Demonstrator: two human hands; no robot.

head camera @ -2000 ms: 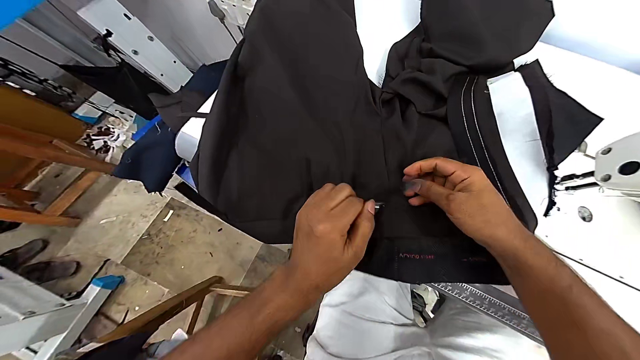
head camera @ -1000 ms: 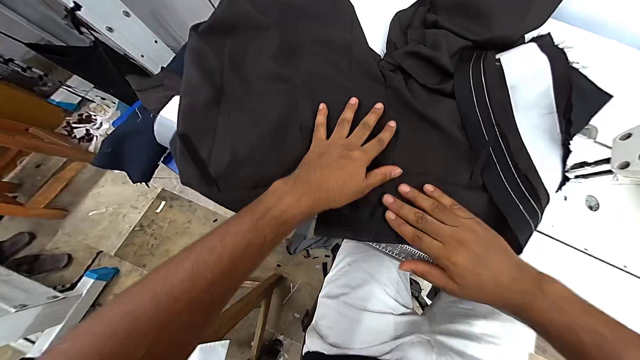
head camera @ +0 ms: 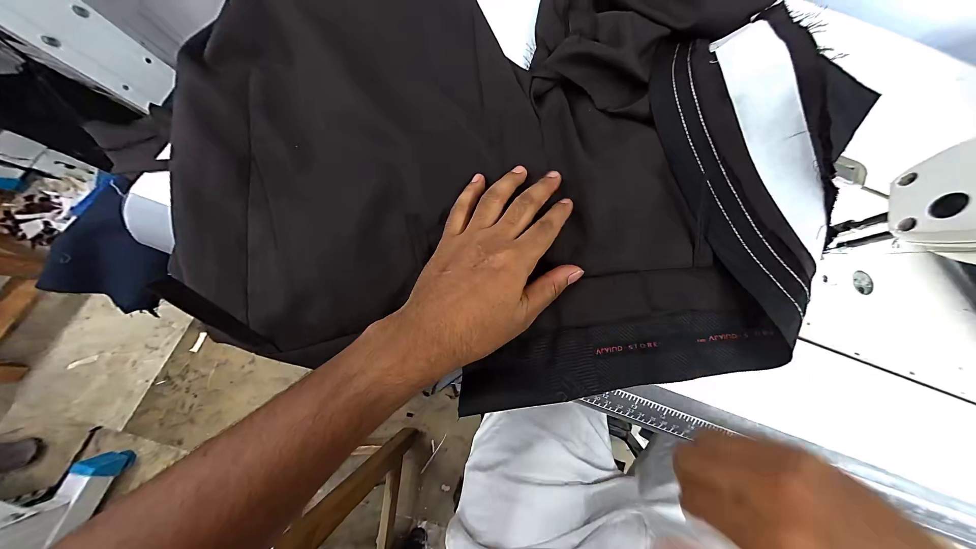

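Observation:
A dark trouser-like garment [head camera: 366,152] lies spread over the white sewing table. My left hand [head camera: 492,252] rests flat on it, fingers spread, holding nothing. Below and right of that hand runs a black waistband strip [head camera: 549,374] with red lettering. At the right, a curved black band [head camera: 732,183] carries two rows of pale stitching, beside a white fabric piece [head camera: 770,114] with frayed dark edges. My right hand [head camera: 755,488], blurred, is off the garment, over the table's front edge near my lap; its fingers are unclear, and whether it holds anything cannot be told.
A white sewing machine head [head camera: 942,198] stands at the right. A ruler scale [head camera: 648,412] runs along the table's front edge. Navy cloth [head camera: 99,252] hangs at the left, above a floor with scraps. A wooden bar [head camera: 358,488] and a blue-tipped metal stand [head camera: 103,463] are below.
My right hand has left the garment and moved down toward the table's front edge. My left hand stays flat on the cloth. The lettered waistband strip, not visible one second ago, shows again.

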